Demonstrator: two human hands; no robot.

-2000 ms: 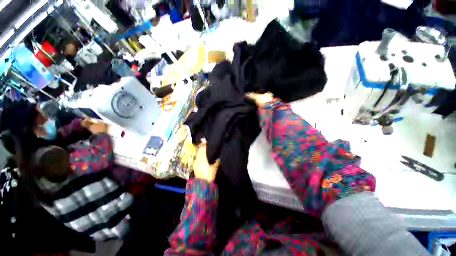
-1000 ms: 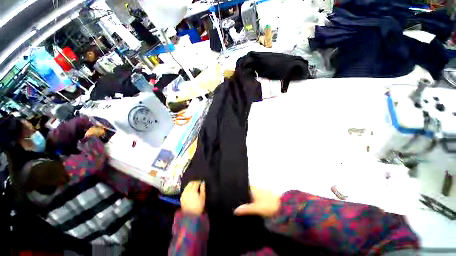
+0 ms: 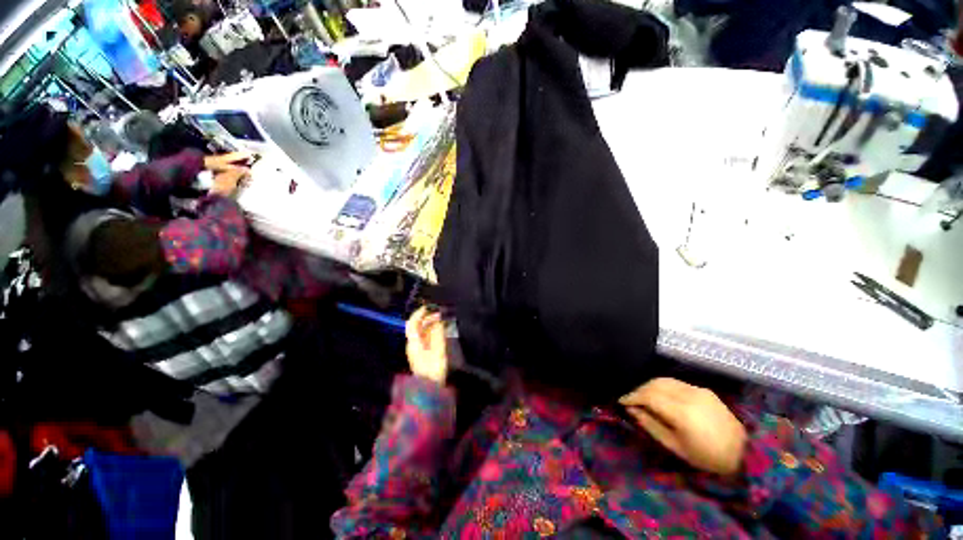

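The black trousers (image 3: 560, 227) lie spread over the table's front edge, wide and fairly smooth near me, with the far end folded to the right at the back. My left hand (image 3: 428, 346) is at their lower left edge with fingers bent; whether it grips cloth is unclear. My right hand (image 3: 692, 424) has its curled fingers on the near right edge of the cloth and holds it; its thumb is hidden.
A white sewing machine (image 3: 861, 111) stands on the white table (image 3: 729, 306) at right, with thread snips (image 3: 892, 301) and a brown tab (image 3: 908, 265) nearby. At left, a masked person (image 3: 174, 237) sits at another machine (image 3: 317, 121). Orange scissors (image 3: 396, 139) lie between. A blue basket edge (image 3: 917, 493) is lower right.
The trousers have been straightened along the table, then spread wider towards me. My right hand has moved right and closer to my body. The view has shifted downward since one second ago.
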